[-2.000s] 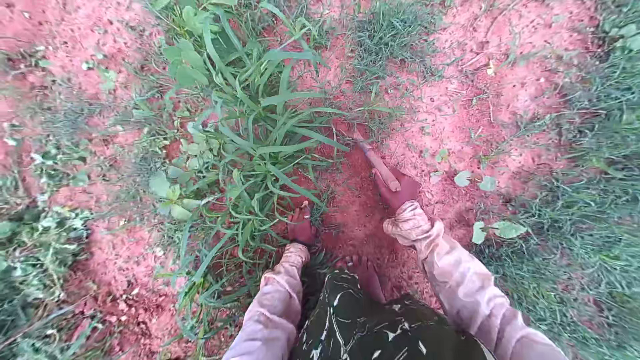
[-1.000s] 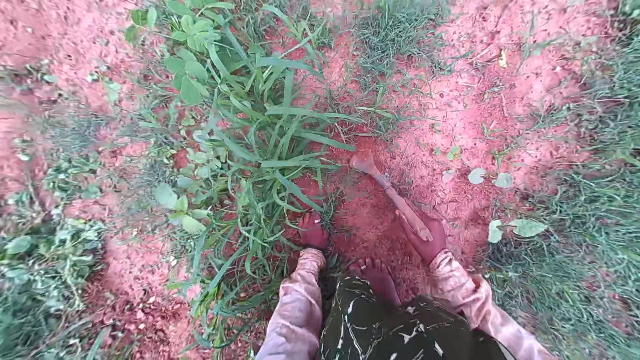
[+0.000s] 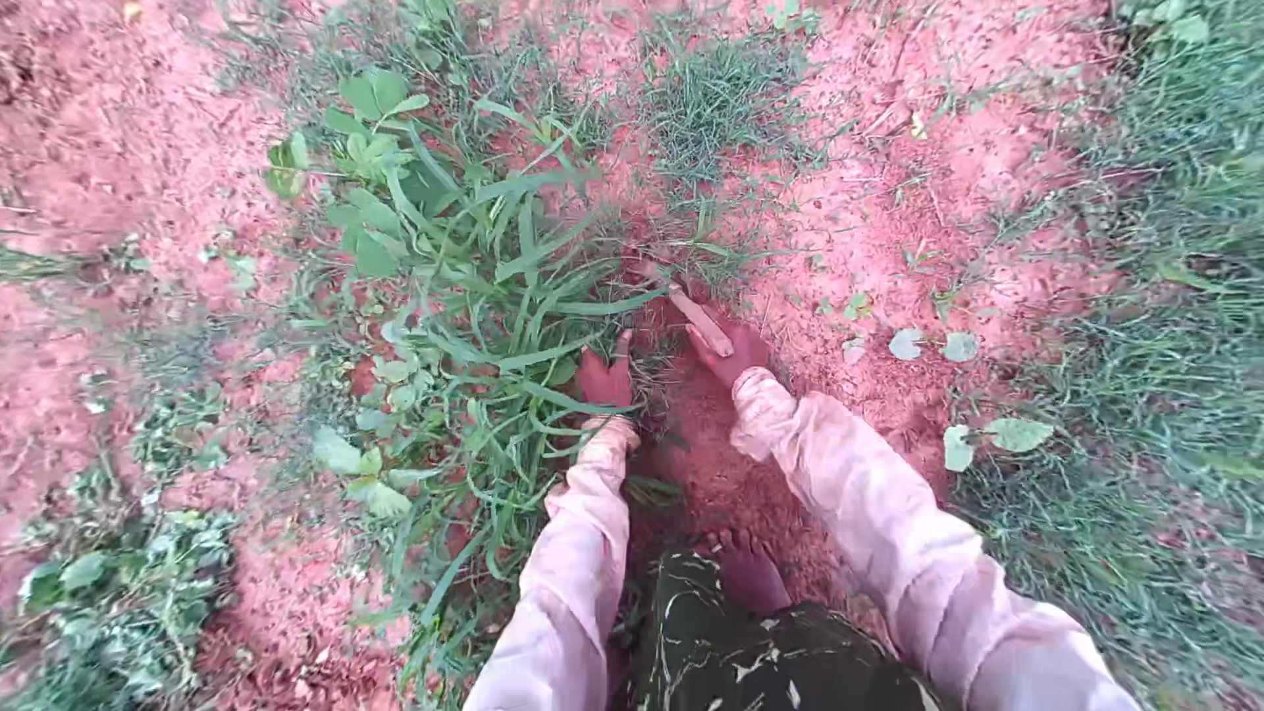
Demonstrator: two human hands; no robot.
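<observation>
My right hand [image 3: 736, 351] is closed around the wooden handle [image 3: 701, 321] of a small digging tool. The tool's head is blurred and points up and left, at the soil beside the grass. My left hand [image 3: 604, 380] is at the right side of a clump of long-bladed grass [image 3: 513, 286], with thumb and fingers apart; blades partly cover it, and whether it grips any stems cannot be told. Loose dry stalks [image 3: 652, 365] lie between the two hands.
My bare foot [image 3: 746, 573] stands on the reddish soil [image 3: 721, 474] below the hands. Broad-leaved seedlings [image 3: 1017, 434] grow at the right, near a strip of dense grass [image 3: 1185, 395]. Another leafy plant [image 3: 370, 217] stands at the upper left of the clump. Cut or low weeds [image 3: 128, 612] lie lower left.
My right hand has moved up and forward with the tool, away from my foot. The left hand has also moved forward along the clump, and its fingers look more spread.
</observation>
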